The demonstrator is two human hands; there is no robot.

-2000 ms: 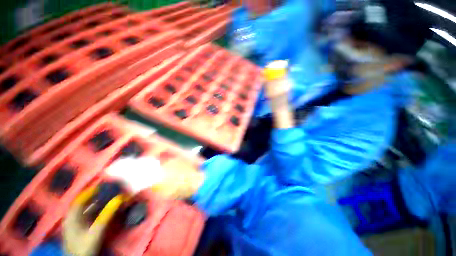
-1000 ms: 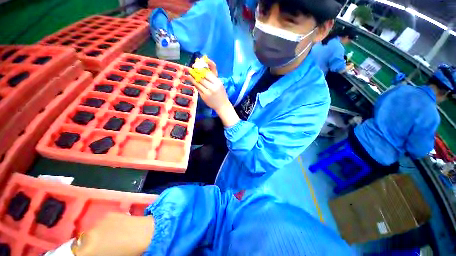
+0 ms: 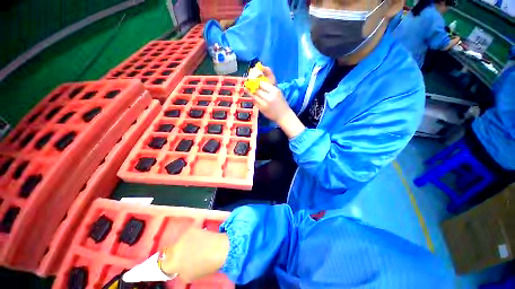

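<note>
My right hand (image 3: 195,255) reaches over the near pink foam tray (image 3: 164,210) from the right. It is shut on a white wiping cloth (image 3: 148,270), folded at its fingertips. The cloth's tip is at a black unit (image 3: 133,284) at the bottom edge, mostly cut off. A small yellow bit, perhaps a finger cot of my left hand (image 3: 115,280), shows beside that unit; the rest of that hand is out of the picture. Other black units (image 3: 132,230) lie in tray pockets, and some pockets near my right hand are empty.
Stacked foam trays (image 3: 121,131) with black units stand at left. A neighbour's foam tray (image 3: 186,179) lies beyond mine. A masked person in blue (image 3: 361,124) sits at right, holding something at yellow-cotted fingertips. A bottle (image 3: 225,61) stands behind; a blue stool (image 3: 460,169) is far right.
The view has steadied and shifted, so trays and neighbour appear further right than a second ago. My right hand remains over the near tray; more of the white cloth shows. My left hand was visible two seconds ago.
</note>
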